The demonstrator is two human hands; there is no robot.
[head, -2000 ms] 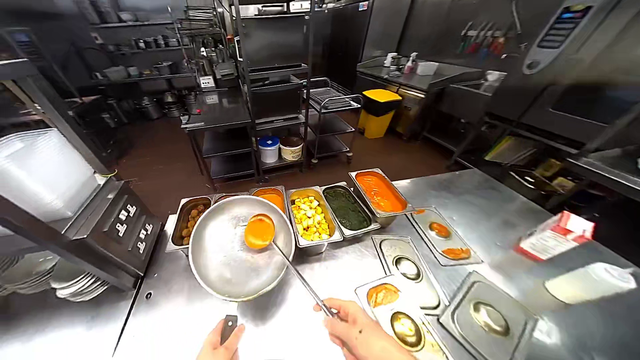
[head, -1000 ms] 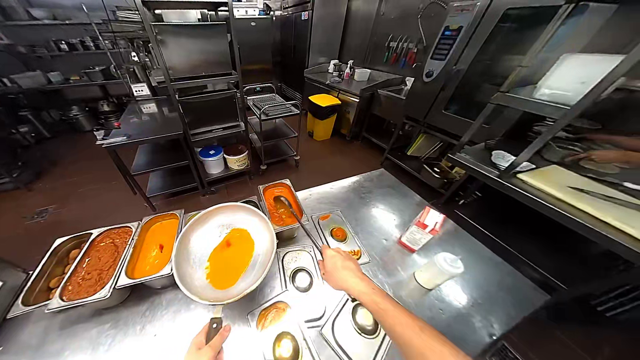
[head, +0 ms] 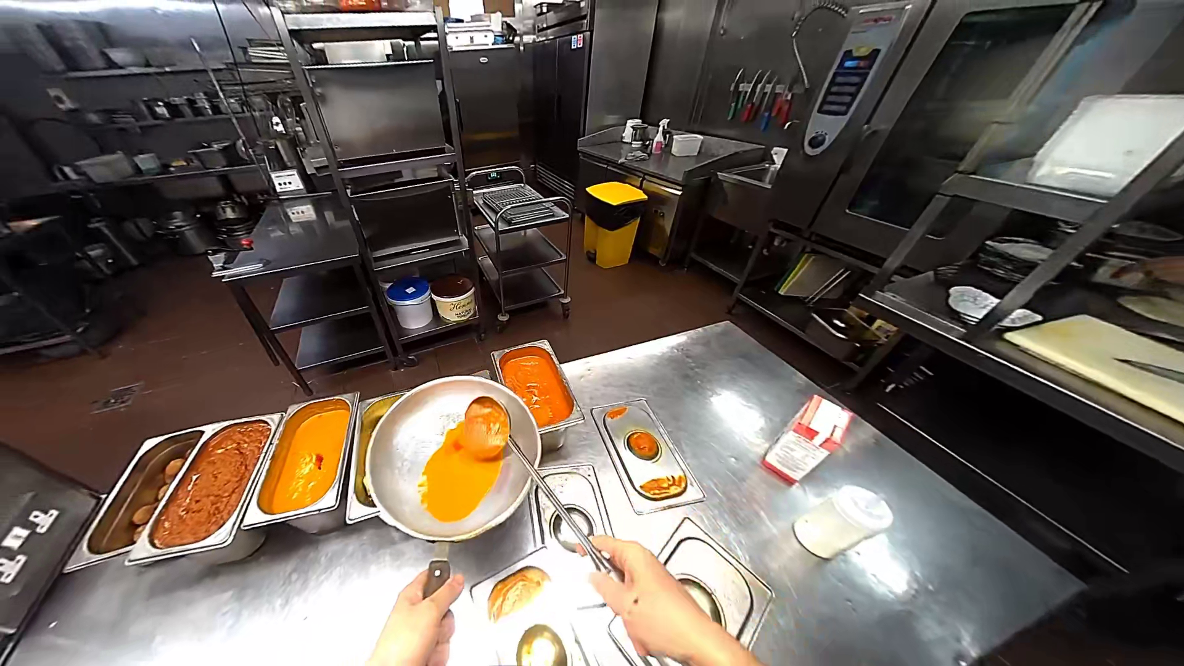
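My left hand (head: pixel 422 618) grips the handle of a metal frying pan (head: pixel 393 462), which is held over the row of food pans. Yellow-orange sauce (head: pixel 460 483) lies in the pan. My right hand (head: pixel 643 592) is closed on the shaft of a steel ladle (head: pixel 487 427), whose bowl, coated orange, is over the sauce. Just behind the pan stands a metal container of orange-red sauce (head: pixel 536 384). To the left are containers of yellow-orange sauce (head: pixel 305 458), a chunky reddish mixture (head: pixel 213 486) and round brown pieces (head: pixel 148 504). The frying pan partly hides another container.
Sauce-smeared steel lids (head: pixel 647 455) lie on the steel table (head: pixel 740 370) near my right hand. Farther right are a red and white carton (head: pixel 807 438) and a white-lidded tub (head: pixel 842 523). A shelf with a cutting board (head: pixel 1101 365) stands at the far right.
The ladle has moved from the orange-red sauce container back over the frying pan. Sauce now lies spread in the pan, where two seconds ago the filled ladle was over bare metal.
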